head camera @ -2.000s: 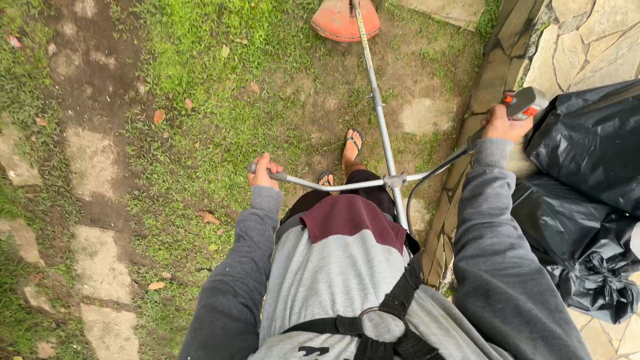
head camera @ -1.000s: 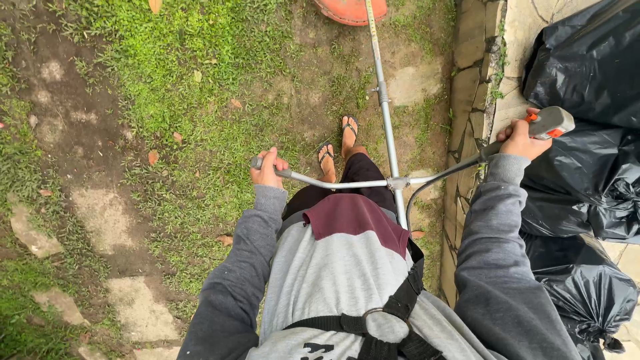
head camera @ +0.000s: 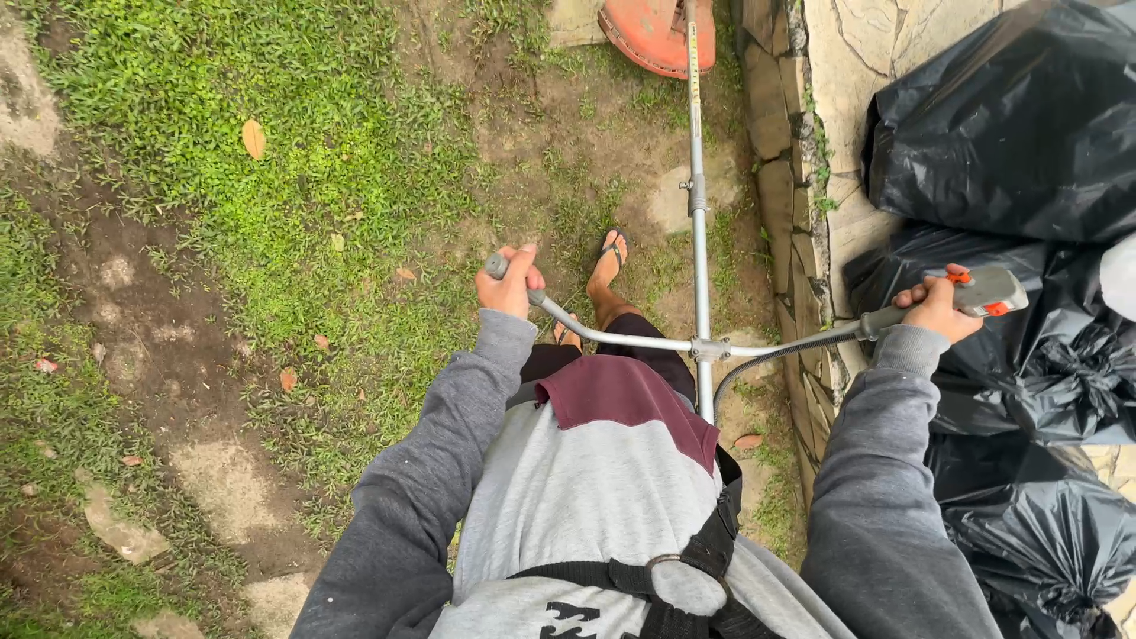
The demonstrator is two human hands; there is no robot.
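My left hand (head camera: 509, 280) is closed around the grey grip at the left end of a brush cutter's handlebar (head camera: 621, 338). On the other side, my right hand (head camera: 937, 309) holds the grey throttle grip (head camera: 990, 291), which has orange controls. A clamp joins the bar to the straight metal shaft (head camera: 699, 240). At the shaft's far end, the orange guard (head camera: 661, 37) lies over bare soil at the top of the view; the cutting head is hidden beneath it. A black harness (head camera: 692, 568) crosses my grey shirt.
Several black plastic bags (head camera: 1003, 124) lie on stone paving at the right. A low stone edging (head camera: 781, 177) runs beside the shaft. Grass (head camera: 293, 177), bare soil and flat stones (head camera: 222, 484) are on the left. My feet in flip-flops (head camera: 610, 253) stand near the shaft.
Both hands keep their hold on the handlebar grips. My feet have shifted in step, one now farther forward than the other. The view has moved over the ground.
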